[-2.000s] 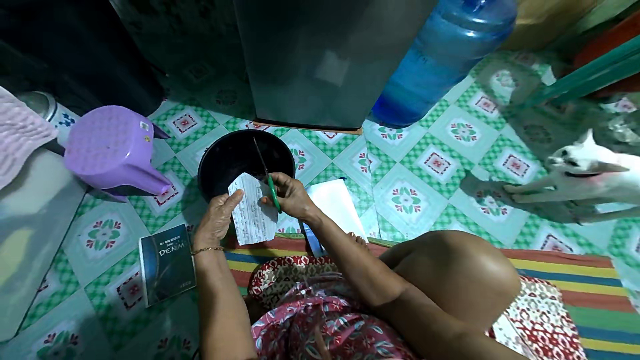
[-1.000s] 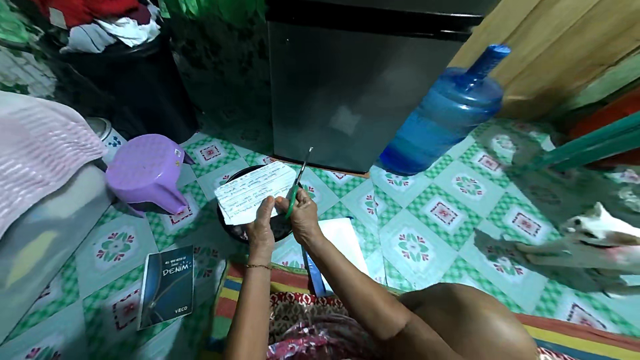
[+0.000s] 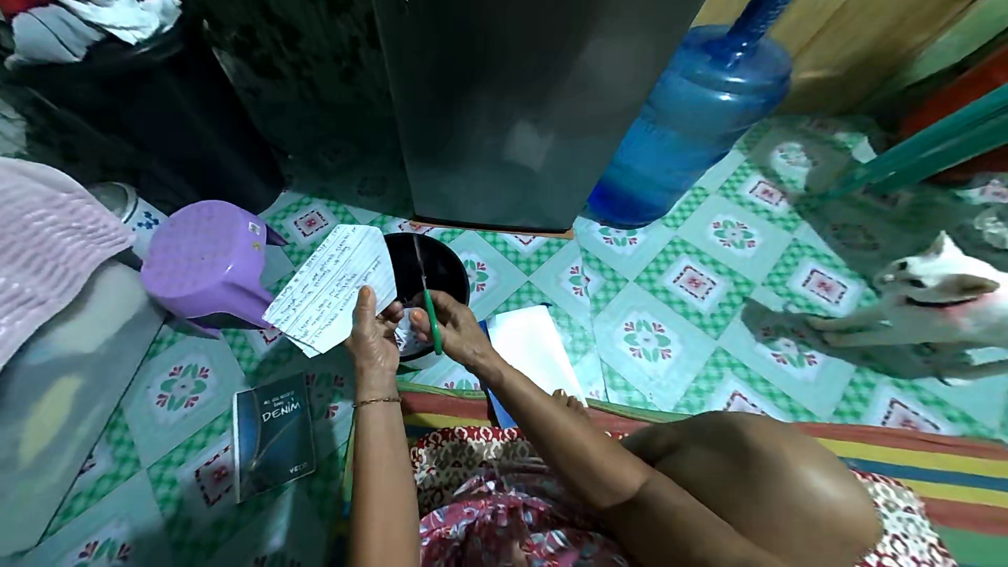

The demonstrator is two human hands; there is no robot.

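Handwritten sheets of lined paper (image 3: 335, 287), more than one, are in my left hand (image 3: 374, 339), thumb on top, held to the left of a round black basin (image 3: 453, 272). My right hand (image 3: 457, 327) has its fingers on the green handles of a pair of scissors (image 3: 431, 315); the blades point away from me over the basin. Paper pieces (image 3: 409, 339) lie in the basin, partly hidden by my hands. White paper (image 3: 535, 350) rests on something blue on the floor, right of the basin and partly behind my right forearm.
A purple plastic stool (image 3: 205, 260) and a dark notebook (image 3: 276, 437) are on the left. Beyond the basin stands a dark refrigerator (image 3: 520, 118), with a blue water jug (image 3: 693, 126) beside it. A white cat (image 3: 945, 291) lies at right. A striped mat (image 3: 906, 465) is under me.
The written paper has moved left off the basin and is turned at a slant, uncovering much of the basin. The scissors stay in my right hand. The view has shifted.
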